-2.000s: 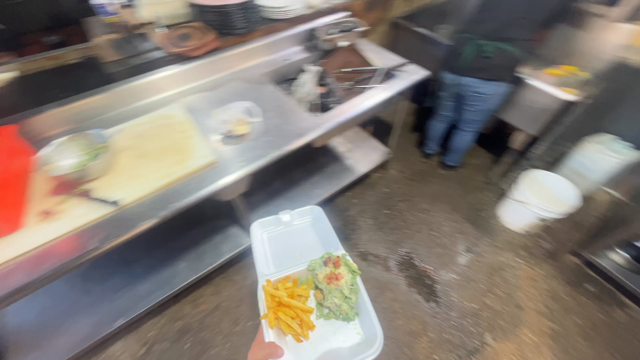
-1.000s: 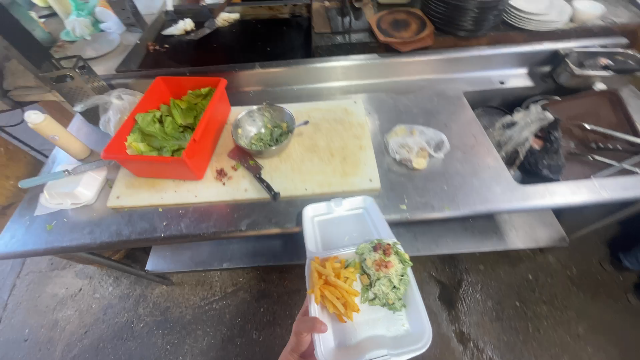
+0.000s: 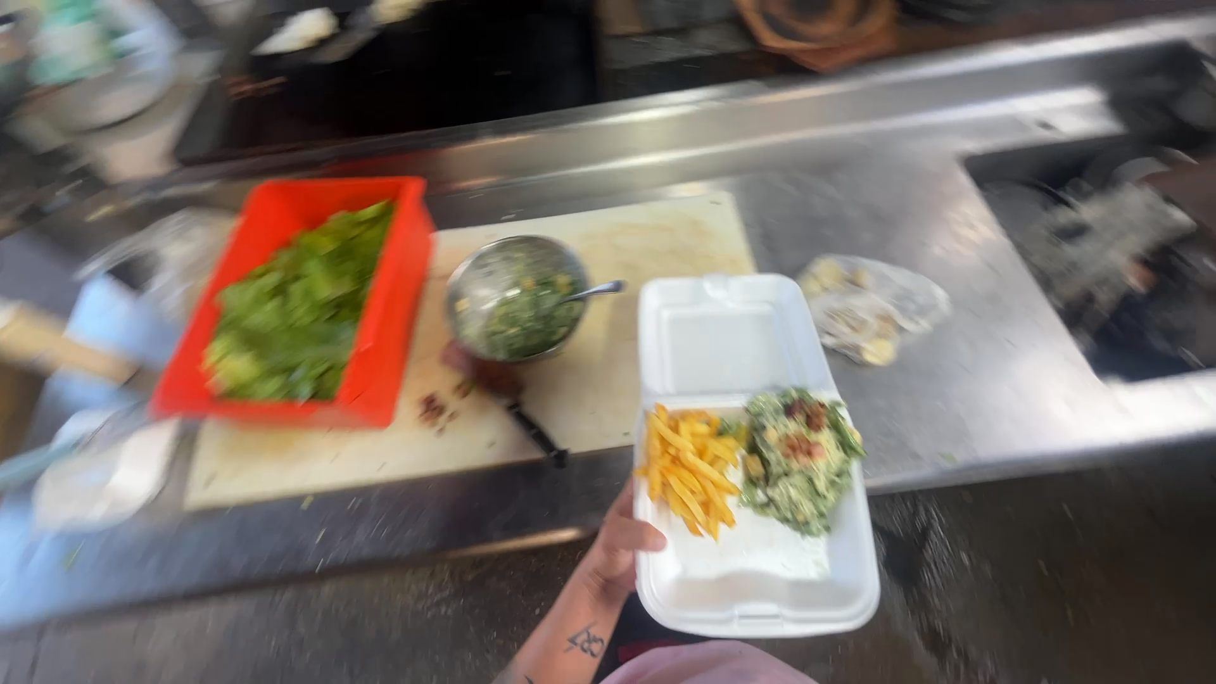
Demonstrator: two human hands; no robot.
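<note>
My left hand (image 3: 622, 540) holds an opened white foam takeout box (image 3: 788, 594) by its left side, thumb on the rim, over the counter's front edge. French fries (image 3: 692, 470) lie on the left inside it. Beside them is a dressed green salad (image 3: 803, 465) with reddish-brown bits on top. My right hand is out of view. On the white cutting board (image 3: 674, 237) stand a steel bowl (image 3: 518, 299) of dressed greens with a spoon in it and a red bin (image 3: 410, 313) of lettuce leaves. A black-handled knife (image 3: 534, 429) lies in front of the bowl.
Right of the board lies a clear plastic bag (image 3: 860, 309) with pale pieces on the steel counter (image 3: 988, 380). A sunken bay (image 3: 1092, 247) holds blurred items at the far right. At left are a bottle (image 3: 62, 344) and a white foam container (image 3: 104, 475). A dark griddle (image 3: 456, 76) is behind.
The view has swung left and come closer to the counter. The box stays in my left hand and now overlaps the board's right edge.
</note>
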